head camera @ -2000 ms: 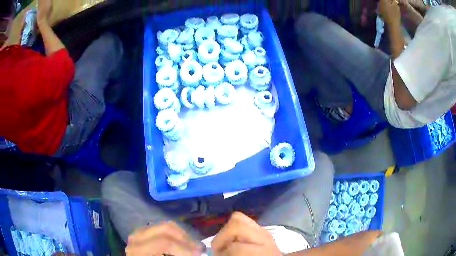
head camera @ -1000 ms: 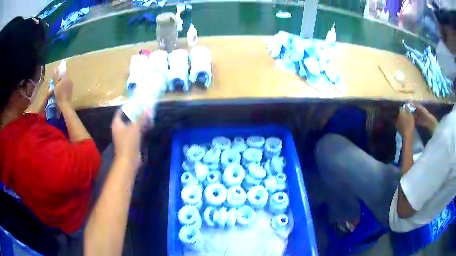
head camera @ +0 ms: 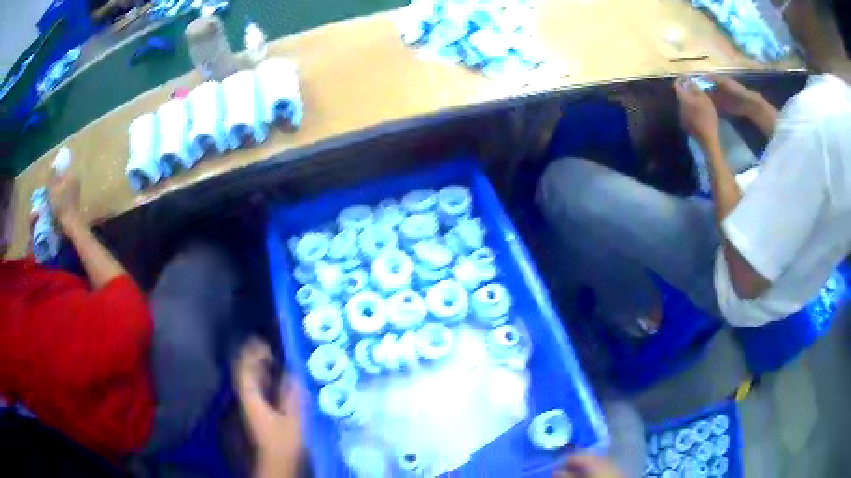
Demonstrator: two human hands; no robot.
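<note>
My left hand point(head camera: 266, 406) is blurred, low at the left side of the large blue tote point(head camera: 552, 327), fingers apart and nothing seen in it. My right hand point(head camera: 590, 465) is cut off by the bottom edge, at the tote's near right corner; its grip is hidden. The tote holds many pale blue ridged round parts point(head camera: 367, 313) in its far half. One ridged part point(head camera: 550, 428) lies alone near the right corner. A white liner sheet point(head camera: 439, 397) shows in the near half. Several joined assemblies point(head camera: 207, 117) lie side by side on the bench.
The tan bench point(head camera: 355, 93) runs across the top, with a loose pale-blue heap point(head camera: 476, 35), a greyish bottle point(head camera: 209, 45) and a white squeeze bottle point(head camera: 255, 39). Workers sit left and right. A smaller blue bin point(head camera: 690, 443) is low right.
My left hand has let go of the assembly, which joins the row on the bench, and has come back down beside the tote. The view has shifted; my right hand now shows at the bottom.
</note>
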